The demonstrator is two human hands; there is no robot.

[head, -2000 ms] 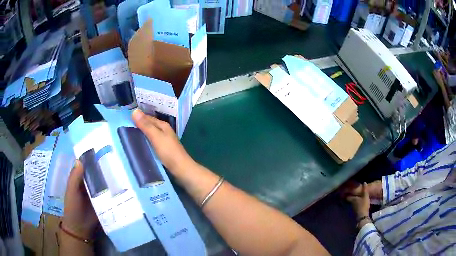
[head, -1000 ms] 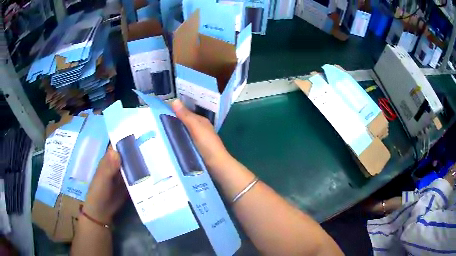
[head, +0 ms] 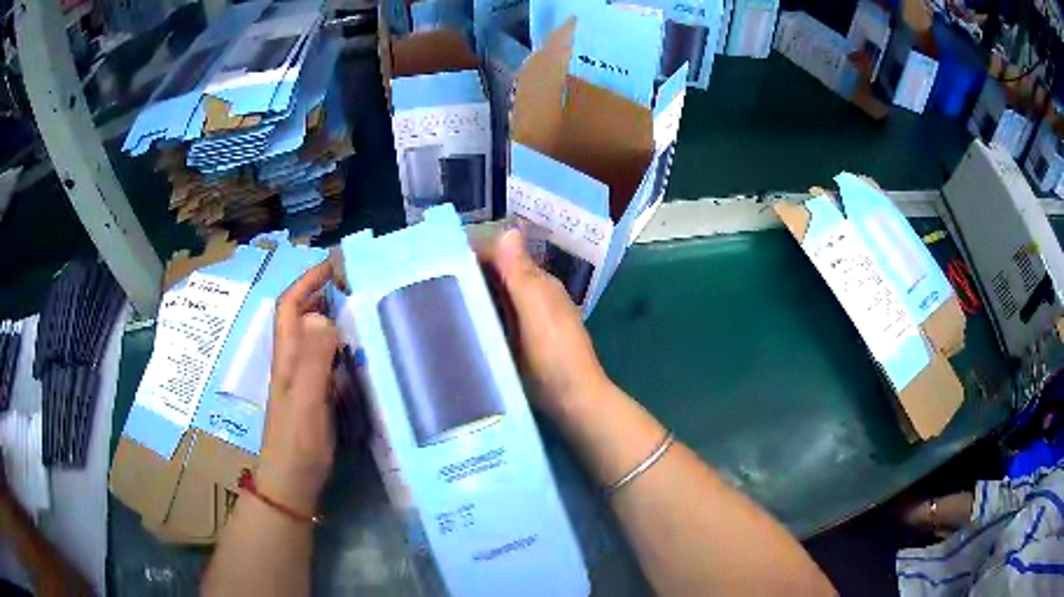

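A light blue and white box (head: 461, 432) with a dark cylinder picture stands between my hands, its blue panel facing me and its lower end near the bottom edge of the picture. My left hand (head: 306, 379) grips its left side, with the fingertips near the upper edge. My right hand (head: 546, 327) holds its upper right side, with part of the fingers hidden behind it. Flat boxes (head: 193, 350) lie left of my left hand, brown flaps toward me. An opened box (head: 595, 152) with a brown inside stands just beyond my right hand.
A second opened box (head: 441, 140) stands at the back. A tall pile of blanks (head: 263, 128) is behind the post (head: 82, 140). Flat boxes (head: 875, 292) lie at right beside a metal case (head: 1009, 245). Dark strips (head: 72, 362) lie far left. A person's striped sleeve (head: 992, 542) is lower right.
The held box has turned from a flatter, two-panel view to one blue panel facing me. My left fingers have moved up along its side. The view has swung left, shifting the surroundings right.
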